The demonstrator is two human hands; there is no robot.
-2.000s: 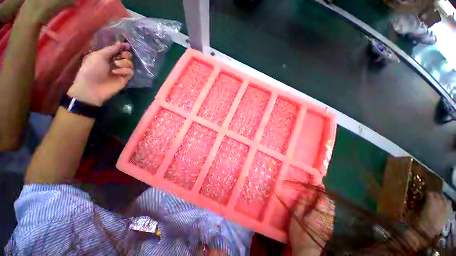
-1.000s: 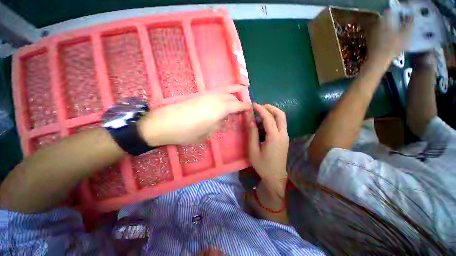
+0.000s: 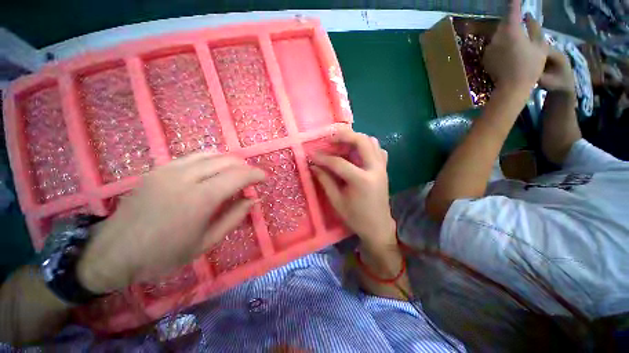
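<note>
The pink foam tray (image 3: 148, 155) lies in front of me, with ten pockets in two rows. Small metal rings (image 3: 281, 196) fill most pockets; the top right pocket shows bare pink. My left hand (image 3: 186, 210), blurred and with a watch on the wrist, is over the lower row, thumb and forefinger apart, nothing visible between them. My right hand (image 3: 355, 179), with a red wrist string, is over the lower right pocket. Its fingertips are bent close together; whether they pinch a ring is not clear. The hands hide parts of the lower pockets.
An open brown cardboard box (image 3: 448, 72) of small coppery parts stands right of the tray. A neighbour's arm (image 3: 483, 134) reaches over it. White parts (image 3: 583, 76) lie beyond that arm. A pale rail (image 3: 372, 19) runs behind the tray on the green bench.
My left hand has moved left, away from my right hand, uncovering a ring-filled lower pocket. My right hand has shifted inward over the lower right pocket. The neighbour's white part is no longer raised.
</note>
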